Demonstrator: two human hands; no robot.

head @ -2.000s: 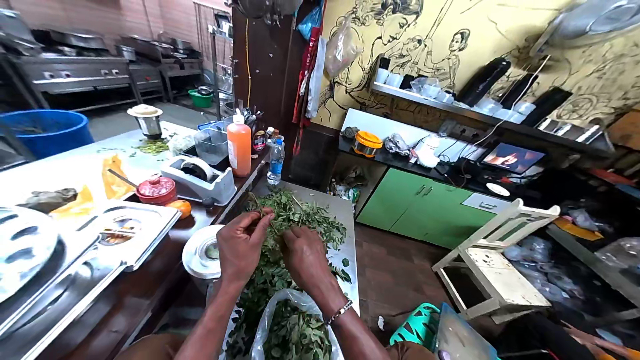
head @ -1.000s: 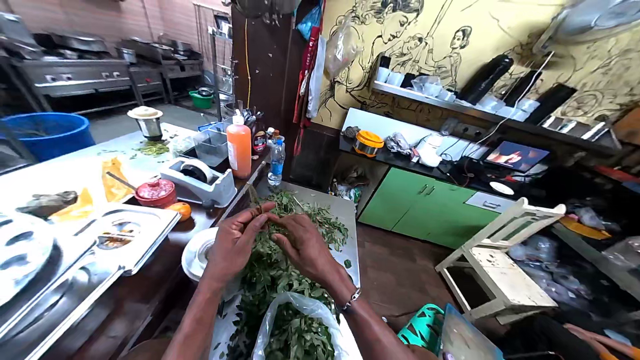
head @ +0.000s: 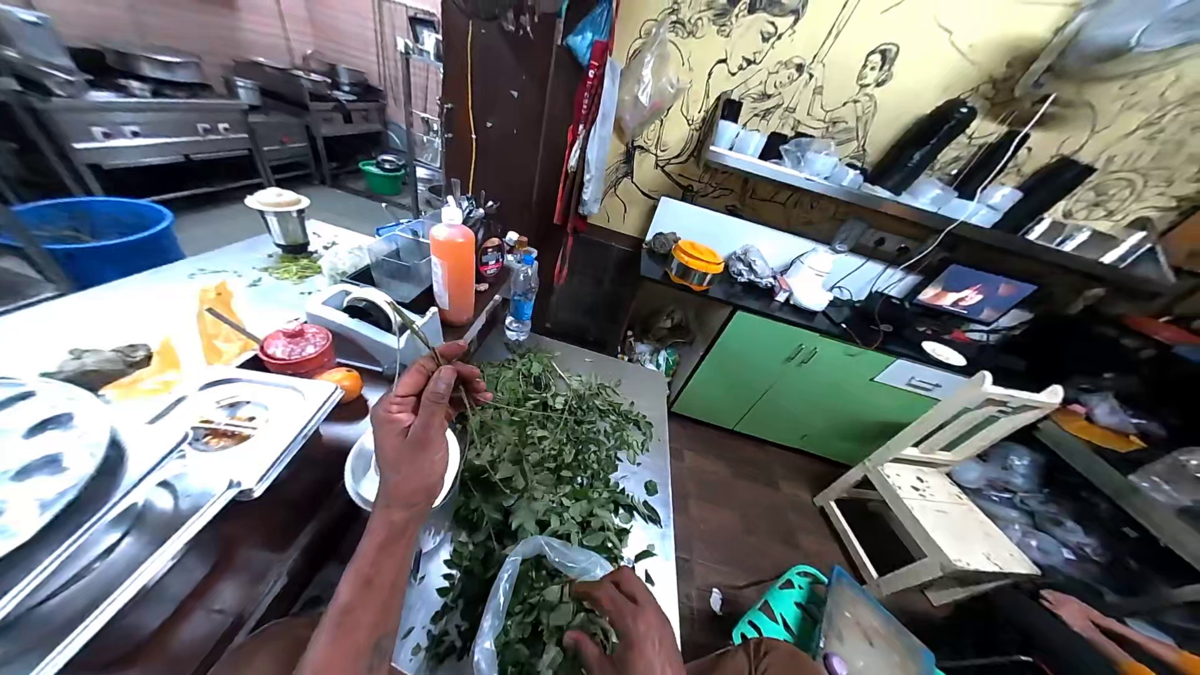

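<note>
Thin, mostly bare green stems (head: 429, 345) are pinched between the thumb and fingers of my left hand (head: 422, 412), raised above the left edge of a leaf pile. The pile of leafy green sprigs (head: 553, 450) covers much of a metal table (head: 661, 534). At the near end is a clear plastic bag (head: 506, 581) filled with green leaves. My right hand (head: 633, 619) is at the bag's right side, its fingers curled over the leaves; whether it grips any cannot be told. A white round container (head: 361, 473) is partly behind my left wrist.
An orange squeeze bottle (head: 453, 272), a water bottle (head: 520, 305) and a tape dispenser (head: 375, 328) stand past the leaves. Steel trays (head: 272, 450) are at left. A wooden chair (head: 947, 506) and turquoise basket (head: 787, 600) are at right. A person's hand (head: 1078, 614) shows at the lower right.
My hands were together above the leaves; now they are apart. My right hand has come down to the bag, while my left holds stems up at the left.
</note>
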